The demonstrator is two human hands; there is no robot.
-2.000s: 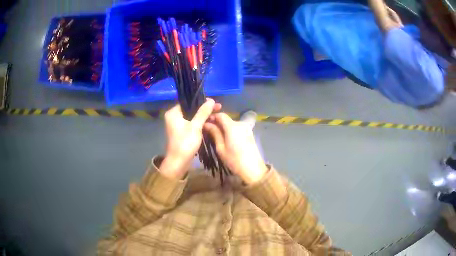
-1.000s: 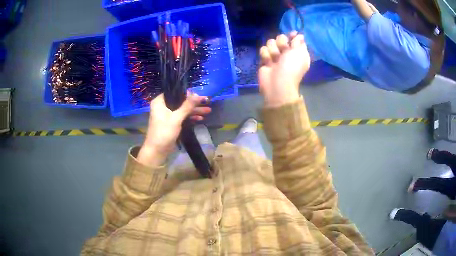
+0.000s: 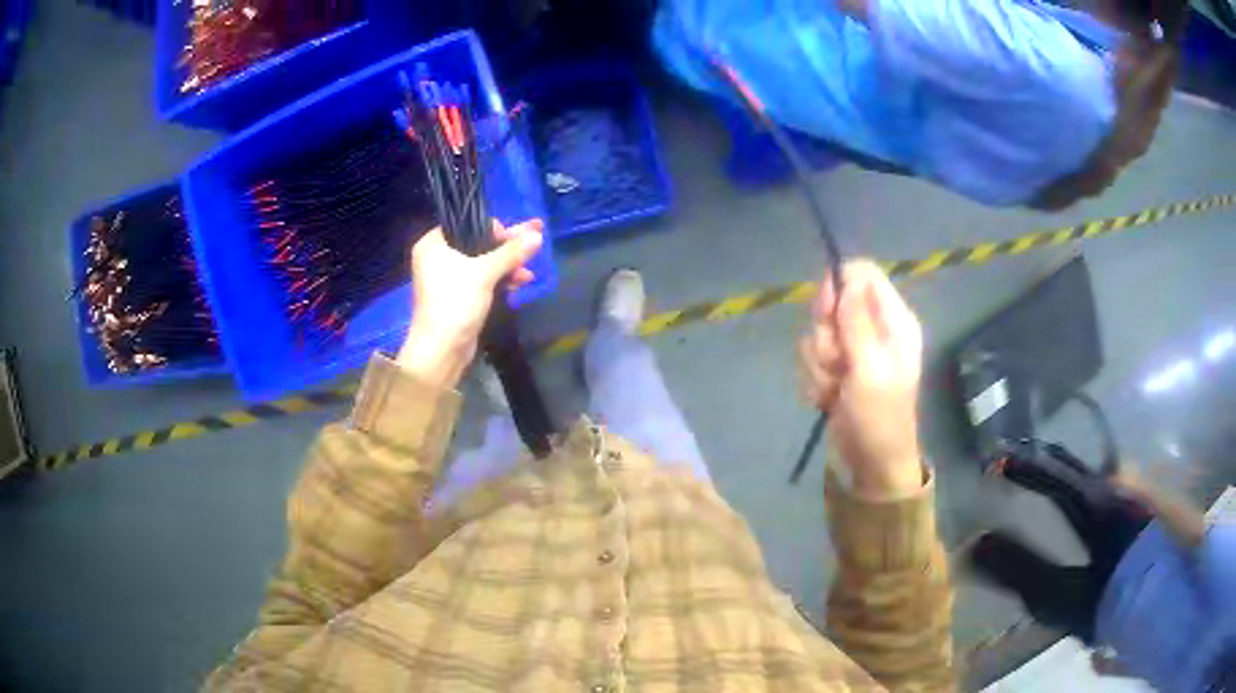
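Note:
My left hand (image 3: 468, 291) is closed around a bundle of black cable leads (image 3: 461, 190). Blue and red end sleeves (image 3: 441, 108) fan out at its top, and its lower end hangs by my shirt. My right hand (image 3: 865, 355) is slightly blurred, out to the right, and grips a black lead (image 3: 809, 203) with a red tip pointing up and its other end below the fist. The large blue bin (image 3: 224, 305), behind and left of the bundle, holds rows of black leads with red tips.
A smaller blue bin (image 3: 88, 314) of copper-ended leads is at left. A bin of red parts (image 3: 251, 48) is at top left. A bin of small loose parts (image 3: 596, 156) is behind. A person in light blue (image 3: 935, 95) is at top right; another is at bottom right. Yellow-black tape (image 3: 739, 307) crosses the floor.
My right hand was at the bundle, then rose to the right, and is now lower and further right with a single lead. The view has turned, so the bins sit further left.

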